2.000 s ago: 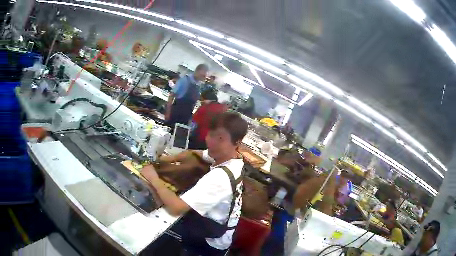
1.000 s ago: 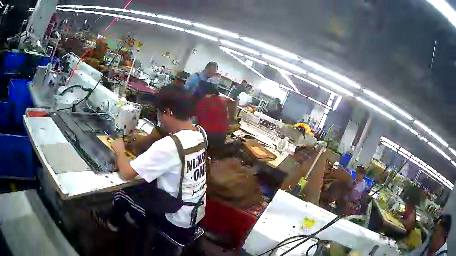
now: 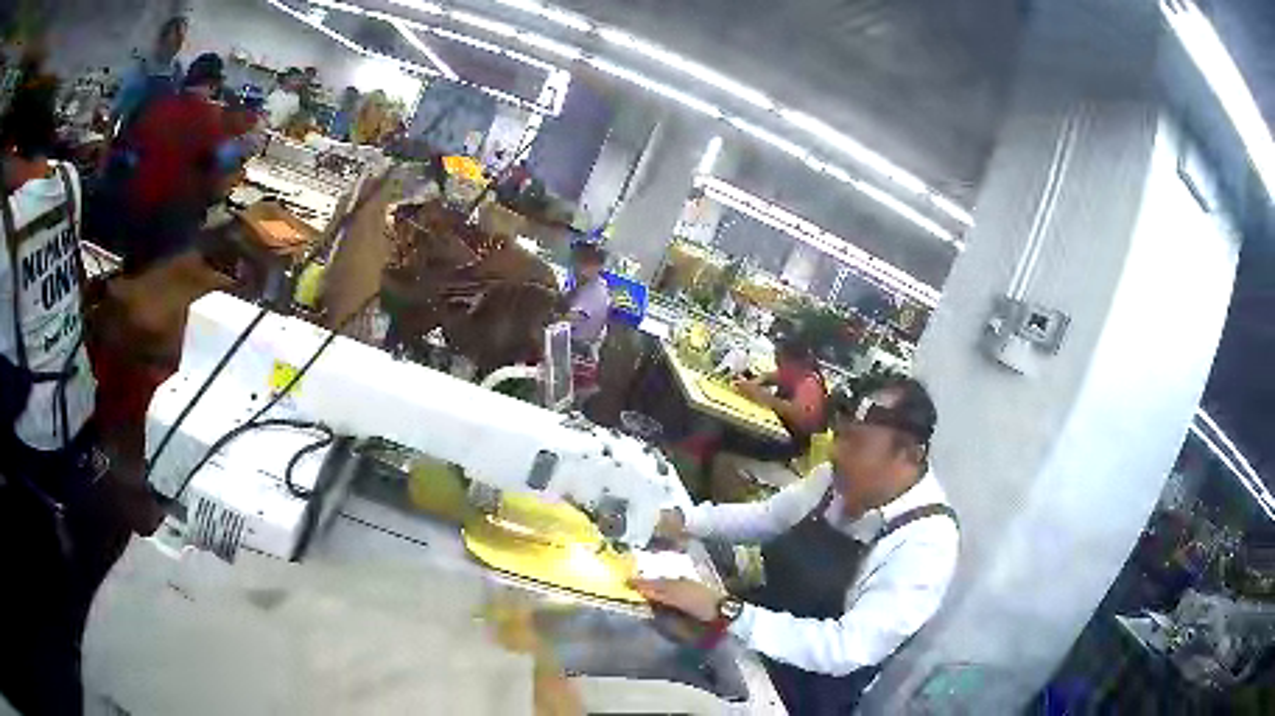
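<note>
Neither of my hands can be made out in the picture. Nearest in front of me is a programmable pattern sewer (image 3: 406, 406) with a long white boxy arm and black cables. A flat yellow template (image 3: 552, 546) lies under its head. A person in white sleeves and a dark apron (image 3: 839, 560) sits at its far end, with one hand at the template's edge and the other near the machine head. A pale, blurred surface (image 3: 322, 636) fills the lower left.
A person in a white shirt with straps (image 3: 42, 301) is cut off at the left edge. A wide pale pillar (image 3: 1049, 378) stands at the right. Brown panels (image 3: 483, 287) hang in a heap behind the machine. Another person (image 3: 800, 392) works at a yellow-topped table behind.
My view has swung to the right. The person in the strapped white shirt has shifted to the left edge, and the pattern sewer, its seated worker and the pillar have come into fuller view.
</note>
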